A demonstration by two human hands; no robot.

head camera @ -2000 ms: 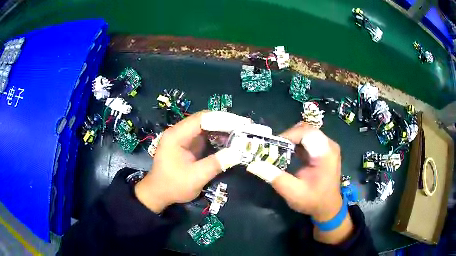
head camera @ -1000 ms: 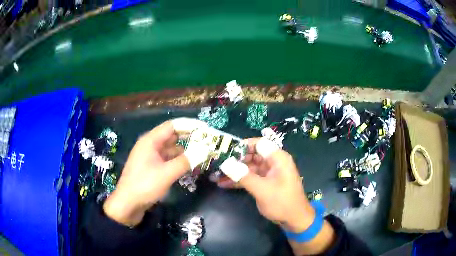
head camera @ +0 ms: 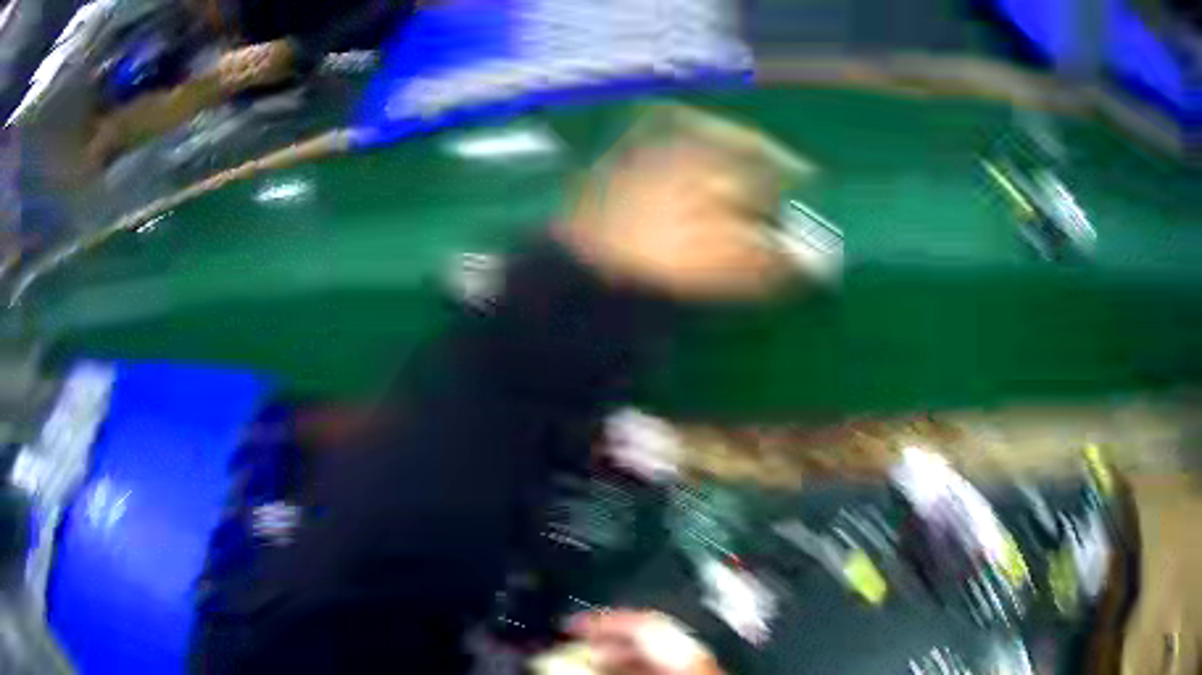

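Note:
The frame is strongly blurred. My left hand (head camera: 692, 218) reaches out over the green conveyor belt (head camera: 396, 237). A white patch (head camera: 811, 244) is at its fingertips; whether it is a finger cover or a part cannot be told. My right hand (head camera: 639, 640) is low at the bottom edge, mostly cut off, with white at the fingers. The blur and the edge hide what it holds. Wired board assemblies with white parts (head camera: 738, 600) lie on the dark mat to the right of my left sleeve, more at the right (head camera: 956, 508).
Another wired assembly (head camera: 1041, 205) lies on the belt at the right, and a small white thing (head camera: 477, 280) beside my left sleeve. The blue plastic sheet (head camera: 145, 514) stands at the left. The cardboard tray (head camera: 1171, 567) is cut off at the right. A blurred hand (head camera: 257, 63) shows at the upper left.
My left hand has left the held assembly and moved forward over the belt. My right hand is now lower in view, at the bottom edge. The view has tilted up towards the belt.

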